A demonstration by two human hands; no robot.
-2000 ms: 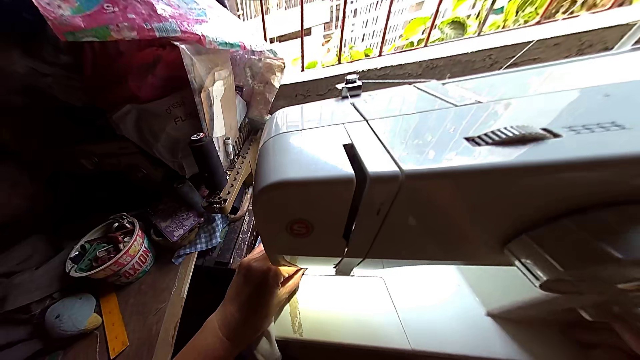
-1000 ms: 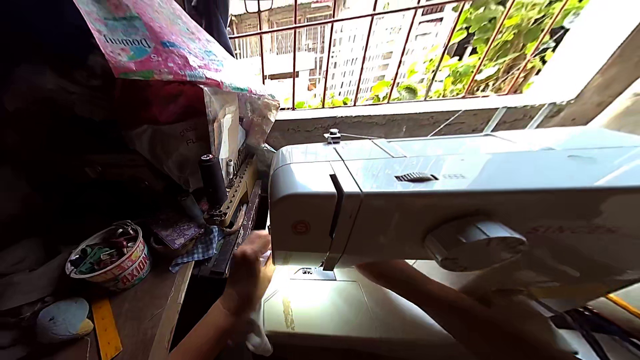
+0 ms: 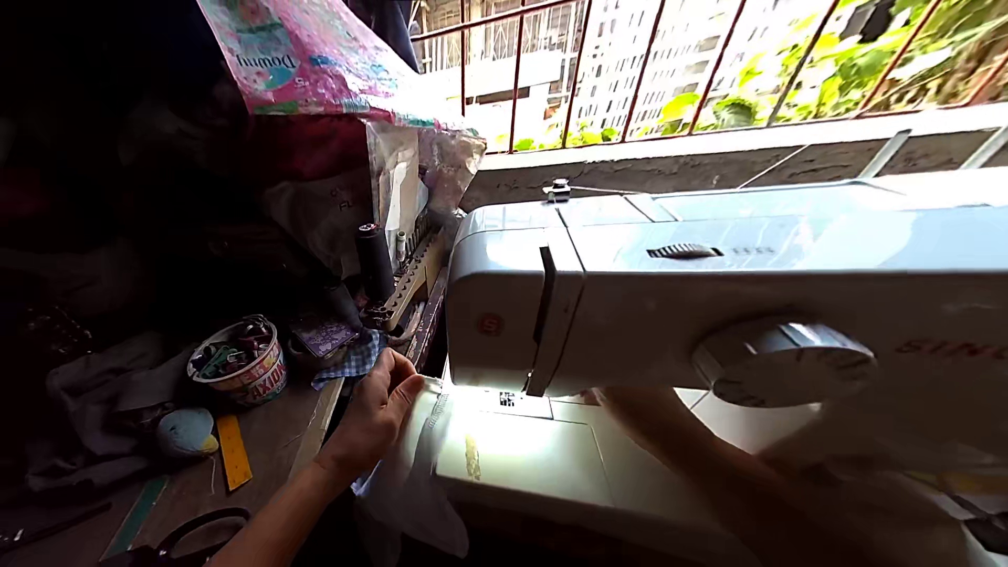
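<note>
A white Singer sewing machine (image 3: 504,299) fills the right half of the view, its lamp lighting the bed (image 3: 535,453). Just left of the needle area, my left hand (image 3: 382,409) pinches the edge of a thin white fabric (image 3: 417,465) that hangs down beside the bed. My right hand (image 3: 618,398) reaches under the machine's arm, behind the needle area. The machine head hides most of its fingers, so what it touches cannot be told. The needle and presser foot are mostly hidden by the head; the metal needle plate (image 3: 512,400) shows.
On the left stand a tub of small items (image 3: 264,378), a dark thread spool (image 3: 374,264), a yarn ball (image 3: 187,431), an orange ruler (image 3: 234,453) and black-handled scissors (image 3: 206,520). A pink plastic cover (image 3: 339,71) hangs behind. A barred window (image 3: 630,71) lies beyond the machine.
My left hand is now left of the bed with the white fabric's edge drawn out. My right arm, unseen two seconds ago, came in under the machine's arm by one second ago.
</note>
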